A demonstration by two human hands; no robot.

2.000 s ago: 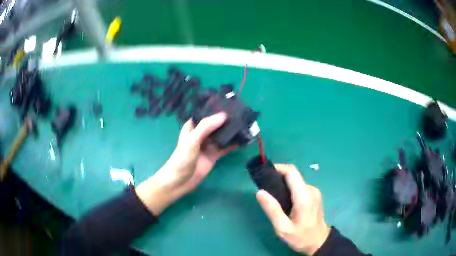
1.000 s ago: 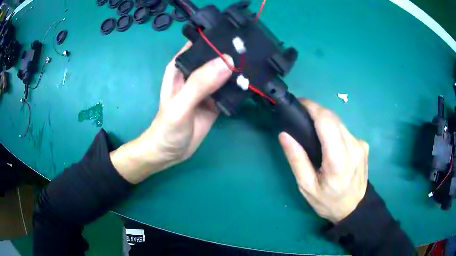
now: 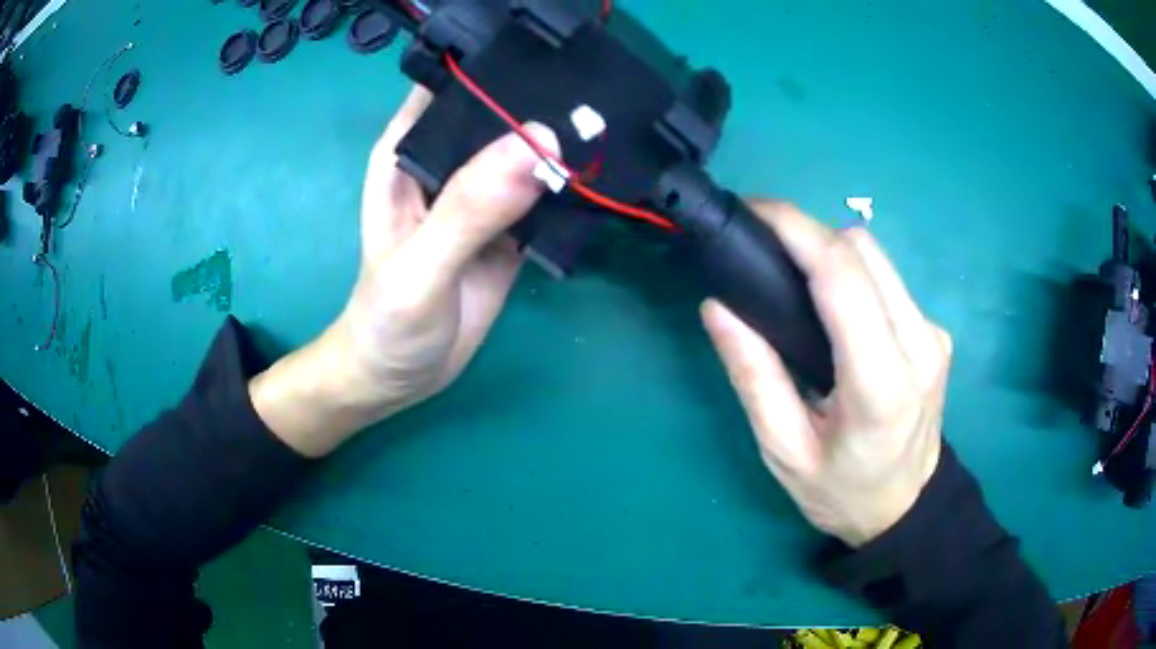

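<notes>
My left hand (image 3: pixel 431 260) holds the black boxy housing (image 3: pixel 558 95) from its left side, with the thumb on its face beside a small white connector (image 3: pixel 550 175). A red wire (image 3: pixel 488 102) runs across the housing towards the handle tube. A second white piece (image 3: pixel 587 123) shows on the housing face. My right hand (image 3: pixel 849 368) grips the black handle tube (image 3: pixel 761 285), whose upper end meets the housing's lower right side. The housing's top is cut off by the picture's edge.
Black rings (image 3: pixel 276 38) lie at the upper left. Wired black units lie at the left (image 3: pixel 51 165) and right (image 3: pixel 1122 342). A small white scrap (image 3: pixel 860 205) lies right of the housing. Yellow material (image 3: pixel 856 638) shows below the bench's near edge.
Since two seconds ago, the tube has come from apart to against the housing. Over the last second, the housing and my left hand have shifted slightly up and left in the picture.
</notes>
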